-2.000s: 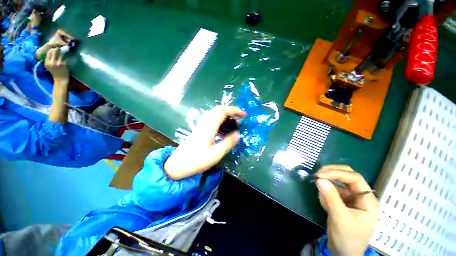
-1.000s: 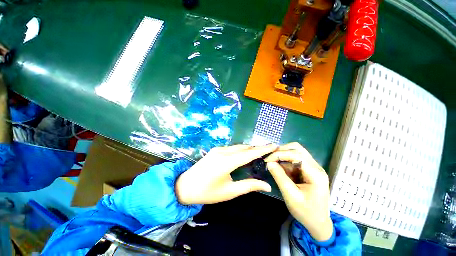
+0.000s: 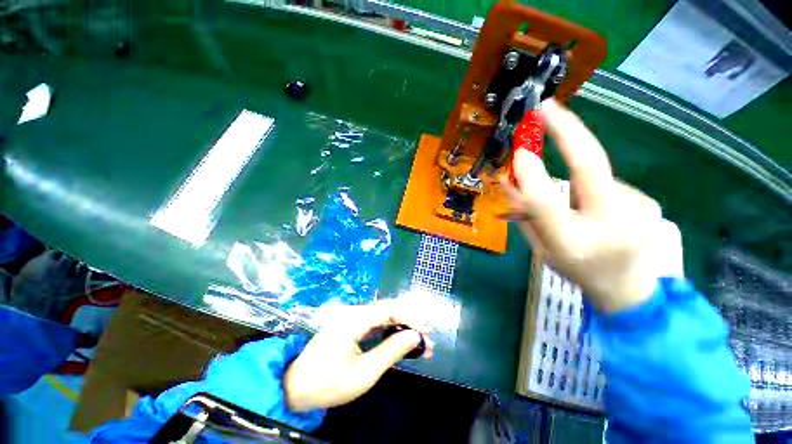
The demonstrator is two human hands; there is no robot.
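My left hand holds a small black housing between thumb and fingers, low in front of the bench edge. My right hand is at the red clamp handle of the orange press jig, with thumb and fingers around the handle. The hand is blurred. Whether tweezers are in it cannot be told. A small dark holder sits on the orange base below the clamp. A dark-and-white grid sheet lies below the jig.
A white foam tray lies right of the jig, partly behind my right arm. A clear bag with blue film and a white strip sheet lie to the left. A black piece lies farther back. A glossy blister tray is far right.
My right hand has left my left hand and moved up to the red handle. The handle now sits lower against the jig. My left hand still holds the black housing. The view has shifted.
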